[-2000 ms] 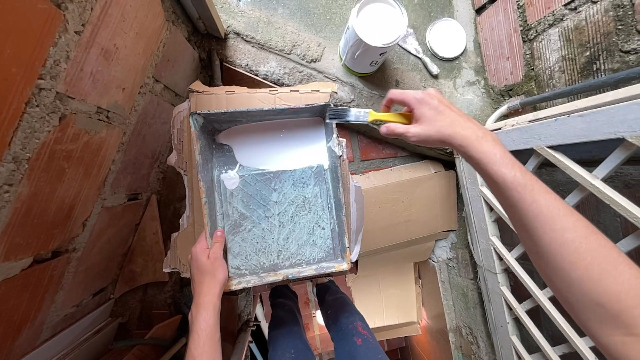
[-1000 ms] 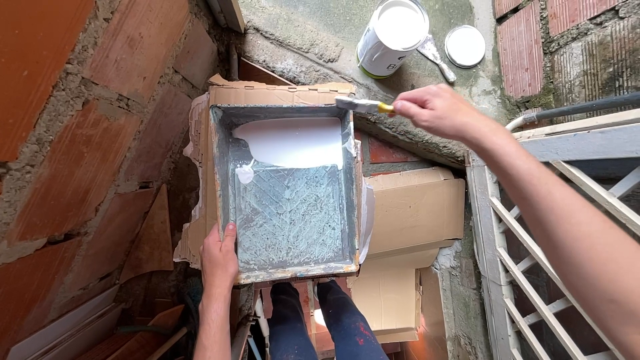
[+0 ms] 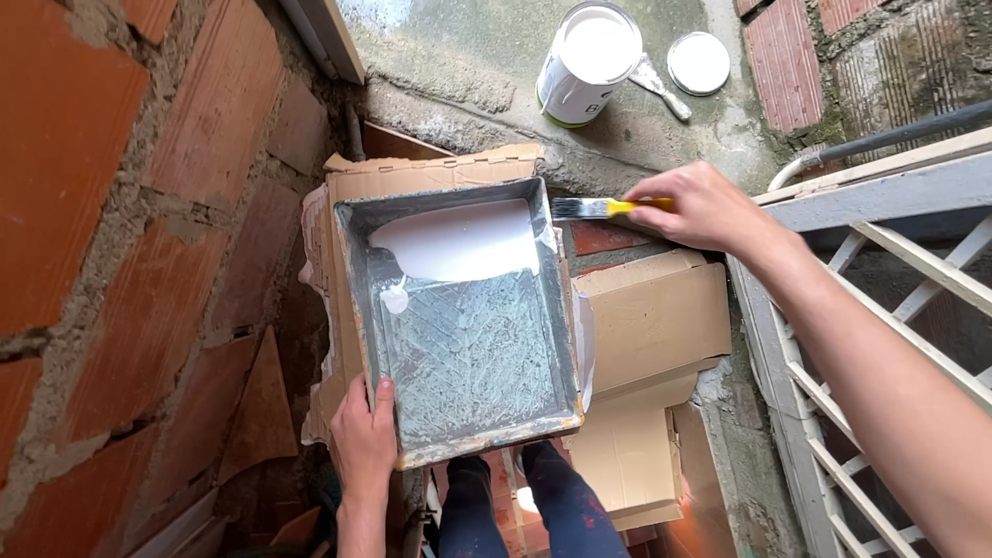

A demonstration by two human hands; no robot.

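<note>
My left hand [image 3: 364, 434] grips the lower left side of a paint tray [image 3: 473, 446], its thumb over the rim. White paint [image 3: 465, 240] lies pooled in the tray's far end, with a small blob near the left wall; the ribbed near end has a worn, blue-grey coating. My right hand [image 3: 697, 205] holds a paintbrush [image 3: 612, 207] by its yellow handle. The dark bristles point left, just outside the tray's upper right rim.
An open paint can [image 3: 593, 66], a paint-smeared putty knife [image 3: 659, 87] and a round lid [image 3: 698, 63] are on the concrete ledge. Cardboard [image 3: 651, 325] lies below right. A brick wall [image 3: 101, 256] borders the left, a white metal lattice [image 3: 837, 372] the right.
The brush was over the tray's upper right corner one second ago; now its bristles are outside the right rim. The tray has tilted slightly in view, with my left hand still on it.
</note>
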